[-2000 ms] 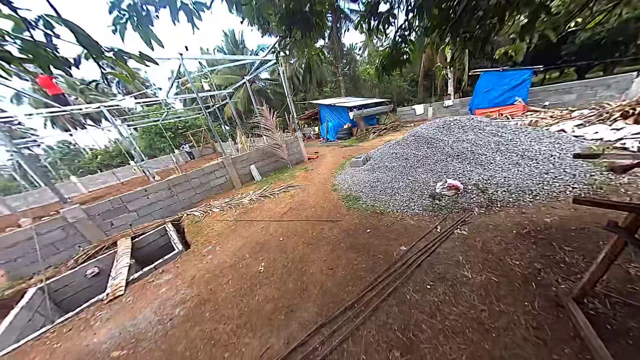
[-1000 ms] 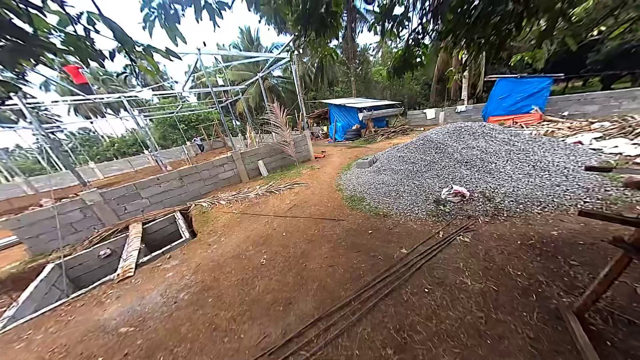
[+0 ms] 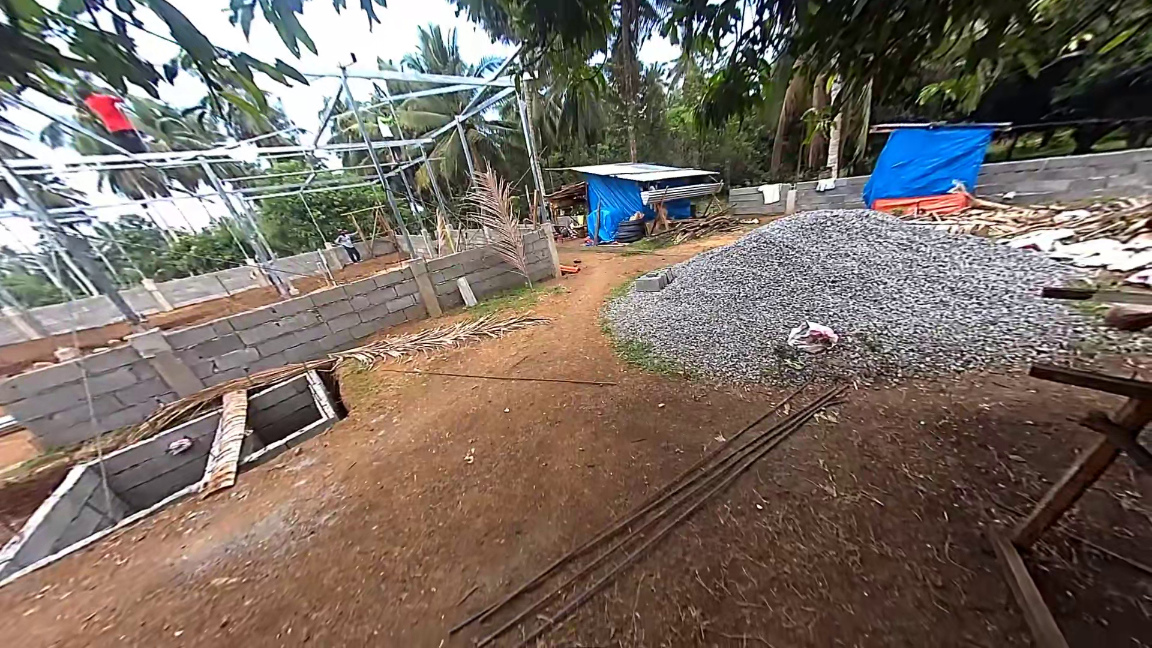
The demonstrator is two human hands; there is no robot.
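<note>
Neither my left hand nor my right hand shows in the head view. Several long, thin rusty bars (image 3: 670, 508) lie together on the brown soil, running from the bottom middle up toward a large heap of grey gravel (image 3: 837, 288). A crumpled white and red bag (image 3: 812, 337) rests on the near slope of the gravel. Another thin bar (image 3: 504, 375) lies alone on the dirt, left of the heap. Two or so grey concrete blocks (image 3: 653, 281) sit at the heap's left edge.
At left, a block-lined pit (image 3: 166, 463) is crossed by a plank (image 3: 227, 441), beside a concrete block wall (image 3: 288, 326). Behind stand a metal frame (image 3: 360, 148), with a person in red (image 3: 110, 112) high up, and a blue-tarp shed (image 3: 612, 205). A wooden trestle (image 3: 1075, 486) stands at right.
</note>
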